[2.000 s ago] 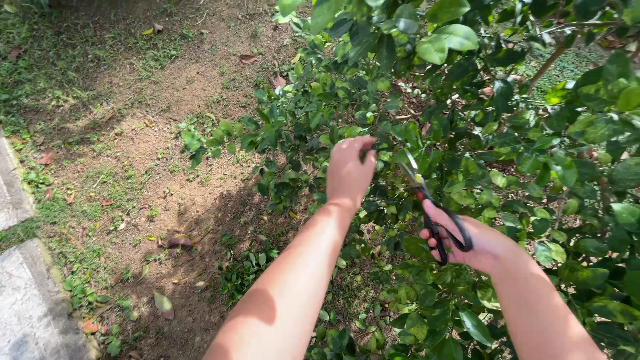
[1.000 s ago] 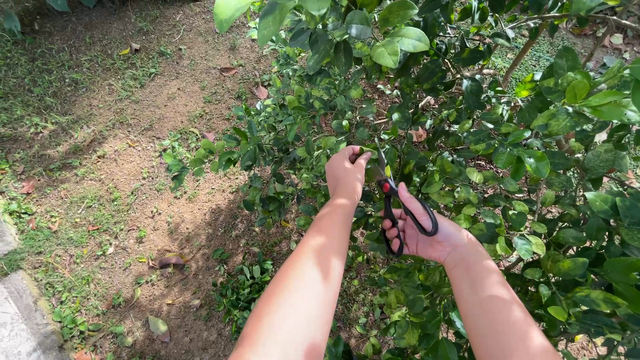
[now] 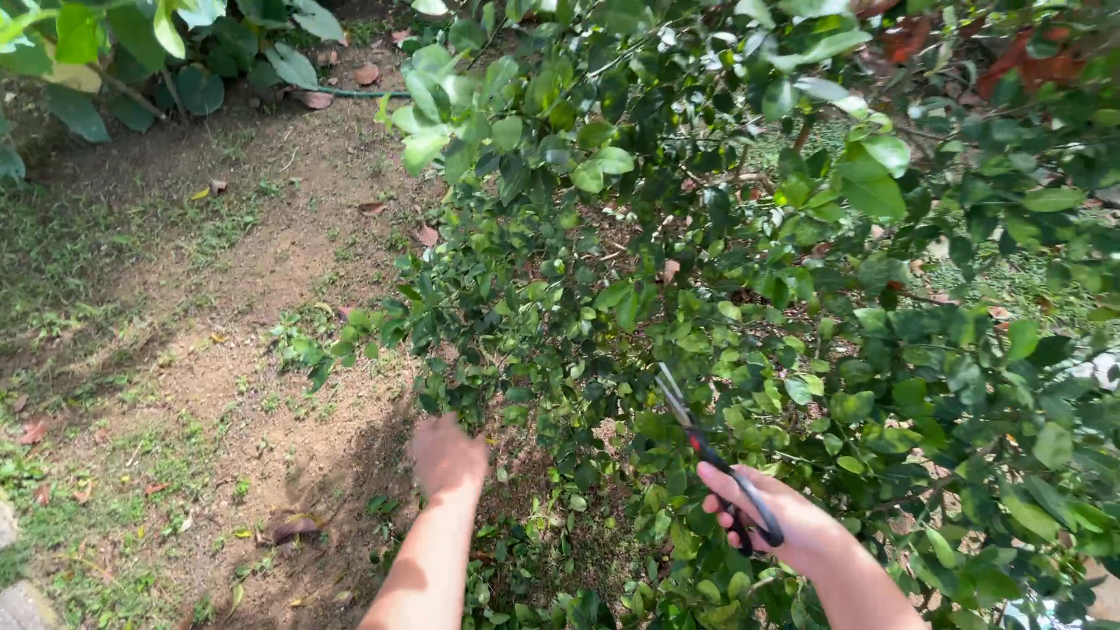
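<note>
In the head view, my right hand (image 3: 770,521) grips the black handles of a pair of scissors (image 3: 696,437). Their metal blades point up and left, slightly parted, over the leaves of a green shrub (image 3: 577,297). To the left, at the shrub's lower left edge, is my left hand (image 3: 448,457), blurred, with its fingers hard to make out. Whether it holds anything cannot be told. The two hands are well apart, and the blades touch neither of them.
Bare soil (image 3: 289,367) with grass patches and dry leaves lies left of the shrub. A broad-leaved plant (image 3: 140,52) grows at the upper left, near a thin green hose (image 3: 363,93). A stone slab (image 3: 24,605) shows at the lower left corner.
My left hand has moved left and down, away from the scissors, which it was close beside a second ago. The scissors remain in my right hand. The view has shifted.
</note>
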